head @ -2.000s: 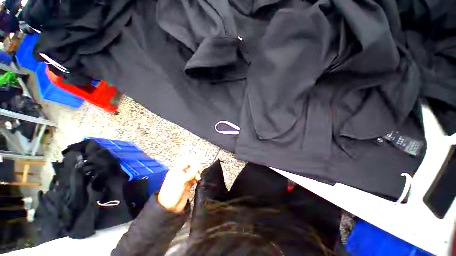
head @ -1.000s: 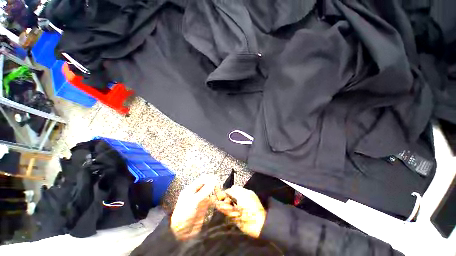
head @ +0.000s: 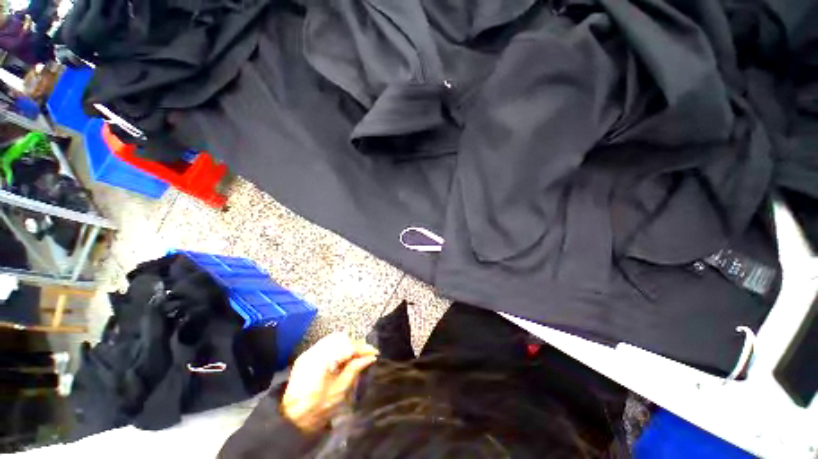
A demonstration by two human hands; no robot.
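My left hand (head: pixel 325 381) is at the bottom centre, close to my body, with fingertips pinched together at the edge of a small dark cloth piece (head: pixel 392 333). My hair hides part of the hand and cloth, so I cannot tell whether it grips the cloth. My right hand is not in view. A large black jacket (head: pixel 520 161) lies heaped over the table in front of me. A white cord loop (head: pixel 422 238) shows near its front edge, another (head: pixel 743 351) at its right corner. A black care label (head: pixel 744 272) lies near that corner.
A blue crate (head: pixel 256 291) heaped with black garments (head: pixel 157 345) stands on the floor at the left. A red plastic piece (head: pixel 199 177) and blue bins (head: pixel 121 166) are farther back. A black smartphone (head: pixel 800 359) lies on the white tabletop (head: pixel 682 390) at the right edge.
One second ago both hands met at the bottom centre; my right hand has since left the view. My left hand has shifted slightly left. The jacket lies as before.
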